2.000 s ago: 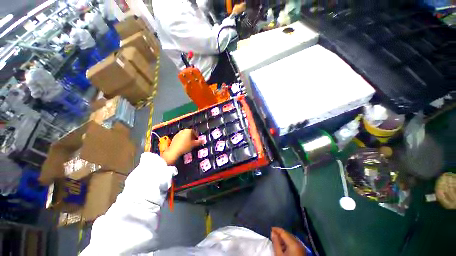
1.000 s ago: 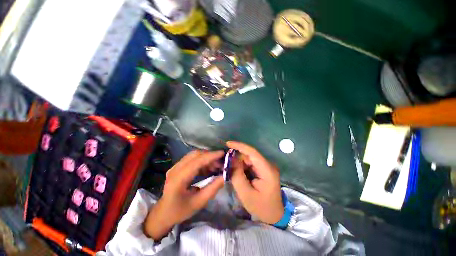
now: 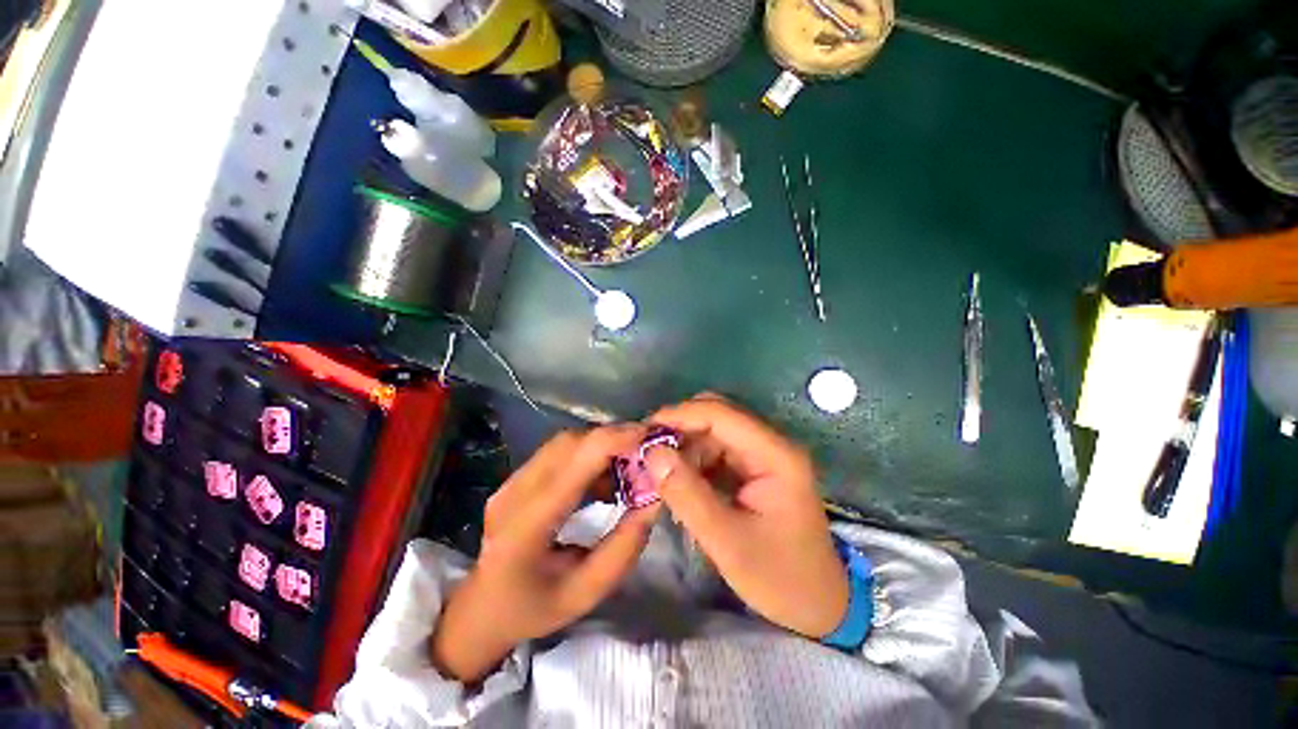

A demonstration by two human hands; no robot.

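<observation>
A pink housing (image 3: 642, 481) is held between both hands above the bench's front edge, its pink face now turned up. My left hand (image 3: 538, 548) grips its left side with thumb and fingers. My right hand (image 3: 755, 510), with a blue band at the wrist, holds its right side, the thumb on its face. The fingertips hide part of the housing. The black blister tray (image 3: 185, 548) at the left holds several pink units in its pockets and a redder part at its far left corner.
Solder wire spool (image 3: 399, 254), parts jar (image 3: 605, 178) and dispensing bottles (image 3: 439, 150) stand at the back left. Tweezers (image 3: 972, 356) and white discs (image 3: 833, 389) lie on the green mat (image 3: 897, 257). An orange tool handle (image 3: 1231, 271), marker pen (image 3: 1184, 442) and note paper (image 3: 1125, 491) are at right.
The view has swung from the tray to the bench. My left hand has left the tray and a pink unit is now between both hands. The unit has turned from edge-on to face up.
</observation>
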